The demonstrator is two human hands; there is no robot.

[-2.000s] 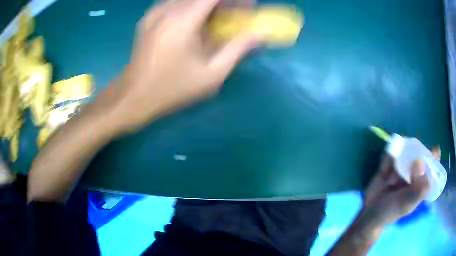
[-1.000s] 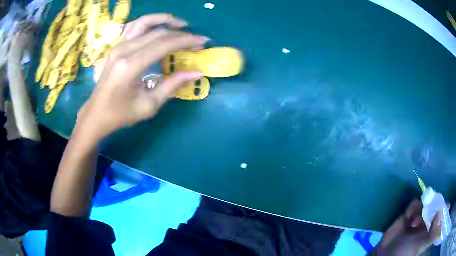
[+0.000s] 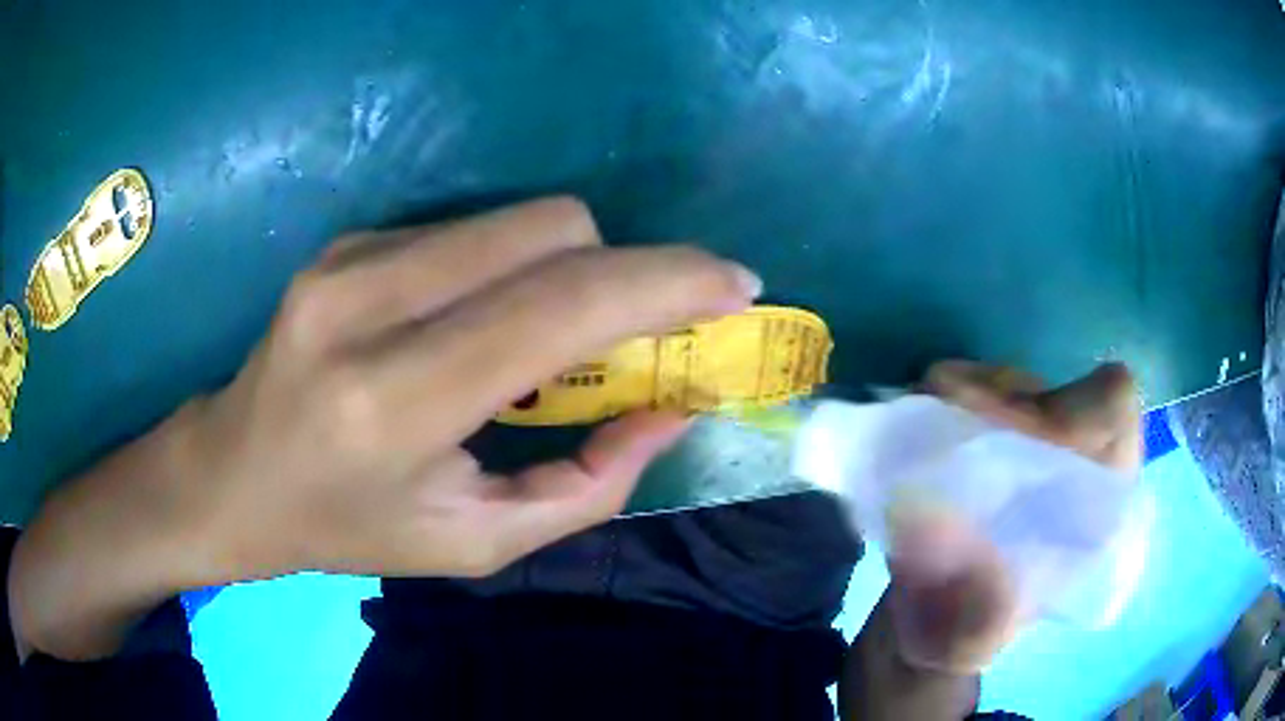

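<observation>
A yellow plastic shell point(image 3: 733, 355) is held between the thumb and fingers of my left hand point(image 3: 423, 380), its ribbed face showing and its left end partly covered by the fingers. My right hand point(image 3: 972, 549) grips the translucent white glue bottle point(image 3: 986, 472), which is blurred. The yellow-green dispensing needle point(image 3: 768, 417) points left at the lower edge of the shell. Its fine tip is too blurred to make out, and no liquid can be told.
Another yellow shell point(image 3: 93, 248) lies on the dark green table point(image 3: 634, 127) at the left, with part of one more at the left edge. The table's curved front edge runs below my hands, with bright blue floor beyond. Grey textured material point(image 3: 1240, 437) is at the right.
My left hand has moved right and down with one shell, away from the pile. My right hand has brought the bottle left, beside the shell. The view has shifted and the pile is out of view.
</observation>
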